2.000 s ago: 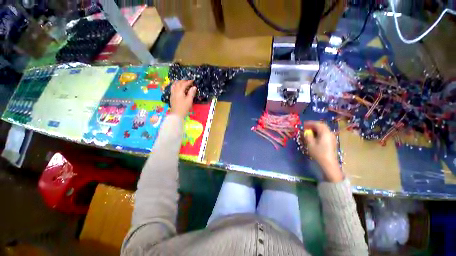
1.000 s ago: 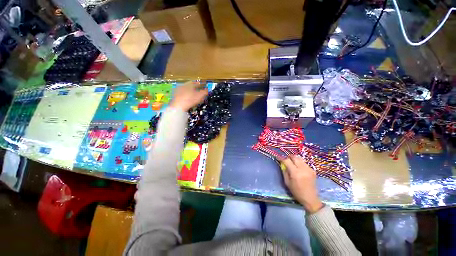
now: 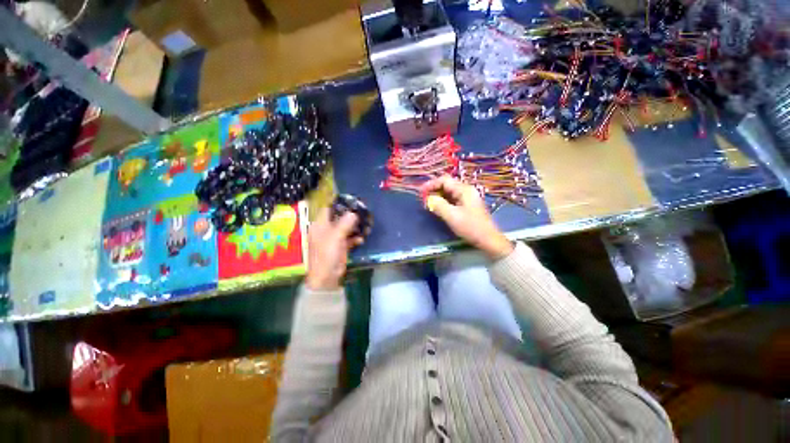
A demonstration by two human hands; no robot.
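My left hand (image 3: 329, 247) holds a round black part (image 3: 353, 215) near the bench's front edge, just right of the patterned mat (image 3: 178, 234). My right hand (image 3: 463, 212) is at the lower edge of the wire bundles, fingers bent together, with a yellow spot (image 3: 433, 202) at the fingertips. Whether a wire is between them is too blurred to tell. Red lead wires (image 3: 422, 159) lie just below the bench machine (image 3: 418, 86). Multi-coloured lead wires (image 3: 507, 179) fan out to their right. Loose round black parts (image 3: 273, 160) are heaped on the mat.
A large tangled heap of wired assemblies (image 3: 598, 73) lies at the back right, with a crumpled clear plastic bag (image 3: 489, 56) between it and the machine. Cartons stand behind the bench. Below it are a red plastic item (image 3: 130, 372) and an open box of clear bags (image 3: 663, 268).
My left hand has come from the black heap back towards me with a black part. The heap has spread towards the front left. My right hand stays at the wires. The camera view has shifted.
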